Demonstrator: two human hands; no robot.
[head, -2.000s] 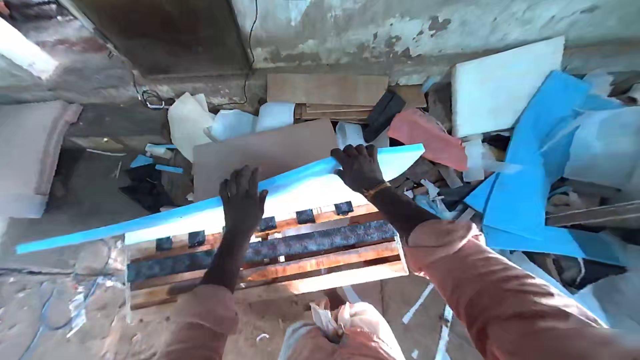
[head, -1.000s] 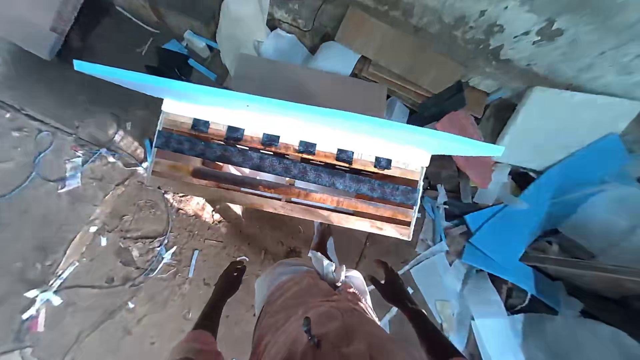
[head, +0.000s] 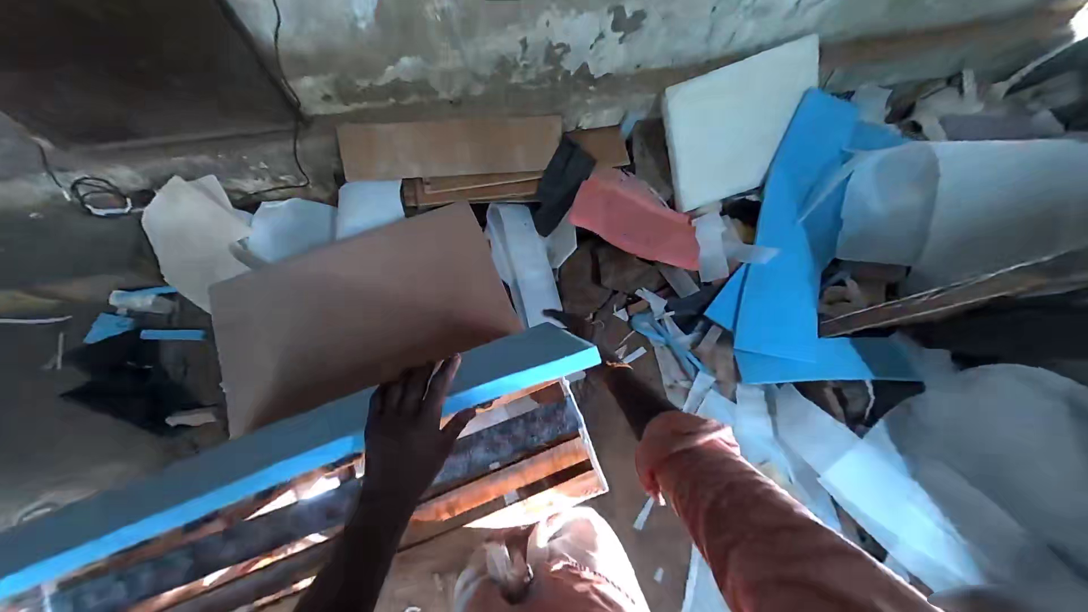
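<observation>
A long board with a blue edge (head: 280, 442), foam by its look, lies along the far side of a slatted wooden frame (head: 518, 463) with dark webbing strips. My left hand (head: 414, 421) rests on the board, its fingers over the top and the thumb on the near edge; whether it grips the board is unclear. Just beyond the board's right end is my right hand (head: 586, 333), reaching down beside the frame's corner, partly hidden by the board and dim against the scraps. Whether it holds anything does not show.
A brown flat panel (head: 365, 306) leans behind the board. Blue sheets (head: 782, 289), a white slab (head: 739, 119), a pink piece (head: 633, 217) and white scraps (head: 892, 493) lie heaped at the right. Wooden boards (head: 450, 146) are stacked by the wall.
Both hands were low near my body one second ago; now the left is on the board and the right is beside its right end. The view has shifted.
</observation>
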